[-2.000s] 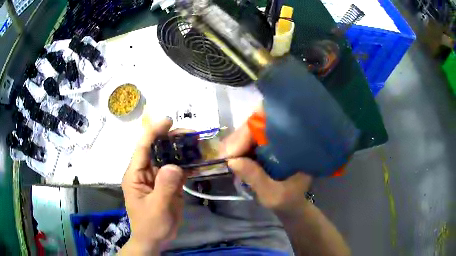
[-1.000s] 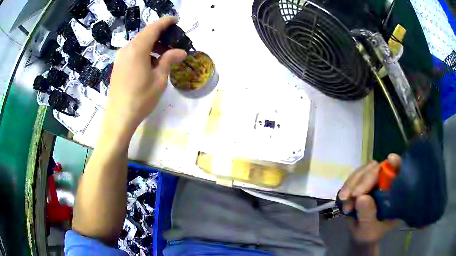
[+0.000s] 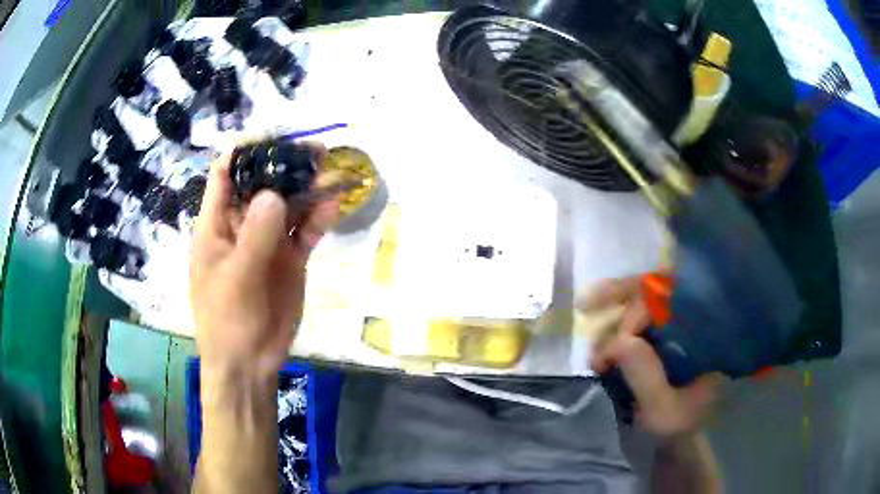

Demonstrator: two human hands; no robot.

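My left hand (image 3: 253, 260) holds a black electrical unit (image 3: 274, 172) left of the flux tin (image 3: 355, 198). A blue lead wire (image 3: 314, 131) sticks out from the unit toward the upper right; a dark lead reaches over the tin's yellow grains. My right hand (image 3: 645, 362) grips the soldering gun (image 3: 728, 280), blurred, with fingers at its orange-red trigger. The gun's metal barrel points up and left in front of the fan. A white plastic plate (image 3: 511, 275) with a small dark part at its centre lies on the yellow holding block (image 3: 449, 343).
The black fume fan (image 3: 540, 96) stands at the back. Black units on white plates (image 3: 174, 121) cluster at left. A tool cup (image 3: 702, 104) stands right of the fan. Blue crates sit at far right (image 3: 849, 145) and below the bench (image 3: 323, 425). A white cord (image 3: 521, 397) crosses the lap.
Compared with one second ago, my left hand has turned the unit so its contacts show and drawn it down and left. The gun has moved left and up. The camera view has shifted.
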